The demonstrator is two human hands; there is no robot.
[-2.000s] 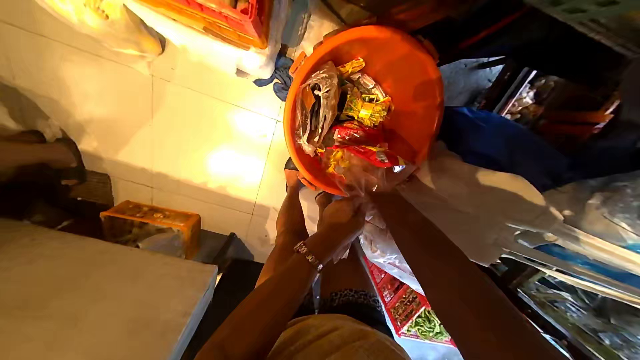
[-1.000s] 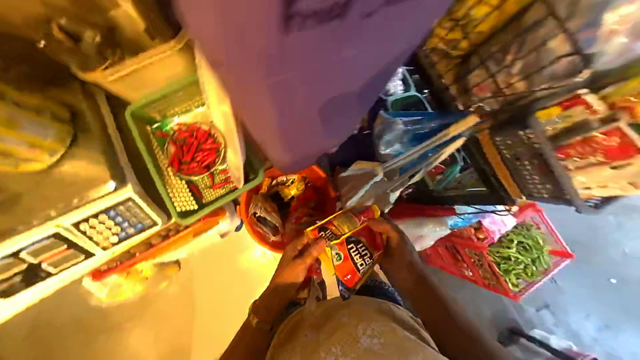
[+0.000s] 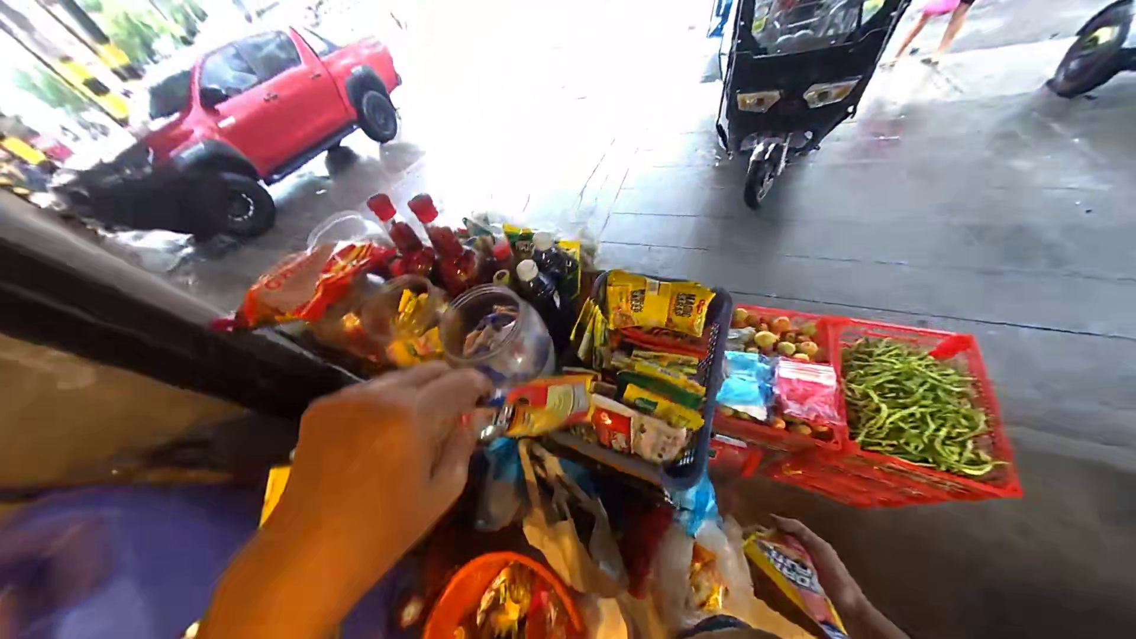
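Observation:
My left hand reaches out over the goods and pinches the end of a yellow and red packet at the near left edge of a dark plastic basket. That basket holds yellow, green and white seasoning packets. A clear plastic jar stands just beyond my fingers. Low on the right, my right hand holds a yellow and pink printed packet. Below, between my hands, an orange tub contains shiny packets.
Red-capped bottles and dark bottles stand behind the jar. Red crates with green beans and small round produce are at the right. A dark post runs along the left. Beyond are a red pickup truck and a three-wheeler.
The view has swung up toward the street. A second ago both hands were together at the packets above my lap; now they are apart, the left one out at the basket, the right one low.

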